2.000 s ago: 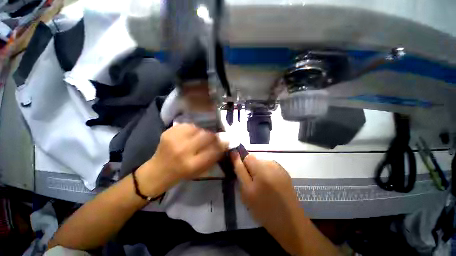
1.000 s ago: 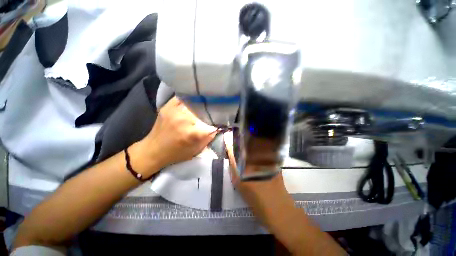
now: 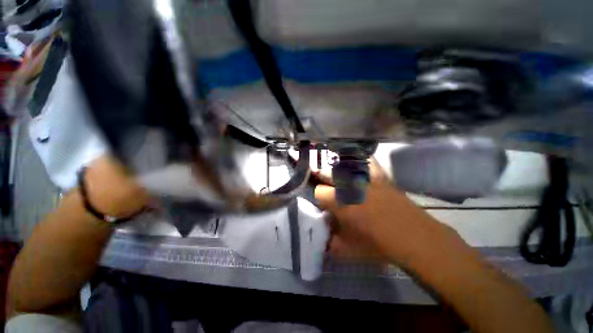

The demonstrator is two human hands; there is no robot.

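A pale fabric piece (image 3: 260, 235) with a dark strip (image 3: 296, 237) down it lies in front of the needle area and hangs over the table's front edge. My right hand (image 3: 354, 214) is at the piece's right side, fingertips close to the presser foot and needle (image 3: 305, 148); its grip is blurred. My left hand (image 3: 117, 185) is at the left, mostly hidden behind the blurred shiny metal guard (image 3: 188, 130), so its fingers do not show. The sewing machine head (image 3: 351, 65) with a blue stripe fills the top.
Pale fabric (image 3: 68, 130) with dark parts lies at the left. Black-handled scissors (image 3: 549, 224) lie at the right. A ribbed round knob (image 3: 448, 168) hangs under the machine head. A printed ruler (image 3: 188, 255) runs along the table's front edge.
The view has moved closer to the needle. My left hand has moved left, away from the needle. The strip's lower end and more pale cloth to its right now show.
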